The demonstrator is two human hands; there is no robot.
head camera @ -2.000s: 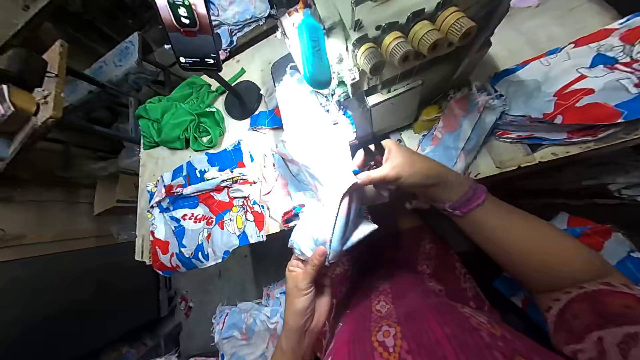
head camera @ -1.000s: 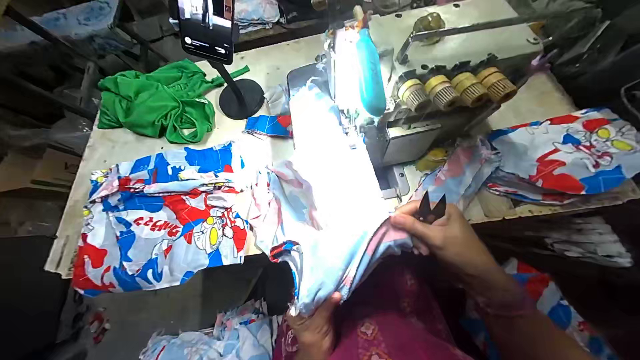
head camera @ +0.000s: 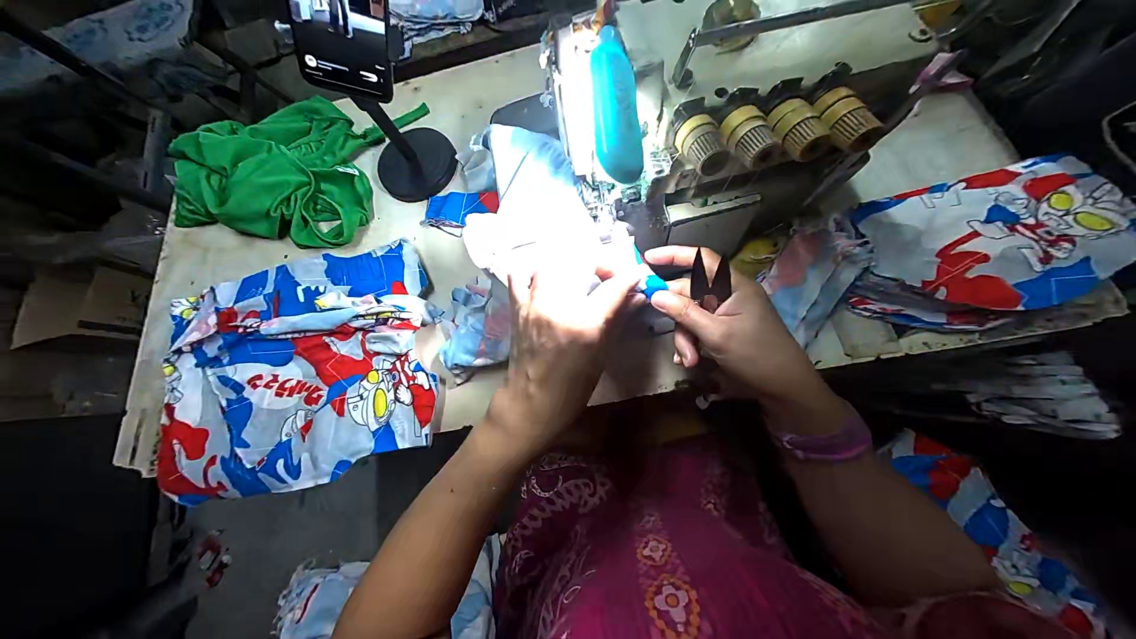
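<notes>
A pale printed fabric piece (head camera: 532,209) lies under the needle area of an overlock-type sewing machine (head camera: 617,115), partly washed out by its bright lamp. On top of the cloth, just in front of the presser foot, rests my left hand (head camera: 559,337), its fingers pressing the fabric. My right hand (head camera: 737,328) pinches the blue edge of the cloth between thumb and forefinger, right of the left fingertips. Small dark thread snips (head camera: 710,280) are also held in the right hand, blades pointing up toward the machine.
Printed cloth pieces (head camera: 302,382) lie at the table's left, below a green garment (head camera: 275,169). A phone (head camera: 342,44) stands on a round-based holder (head camera: 417,164). Further printed fabric (head camera: 1003,240) lies at the right, beyond the machine's tension knobs (head camera: 781,124). Cloth hangs below the table.
Both hands have moved up to the needle area with the cloth; earlier they held it near the table's front edge. The snips have stayed in my right hand.
</notes>
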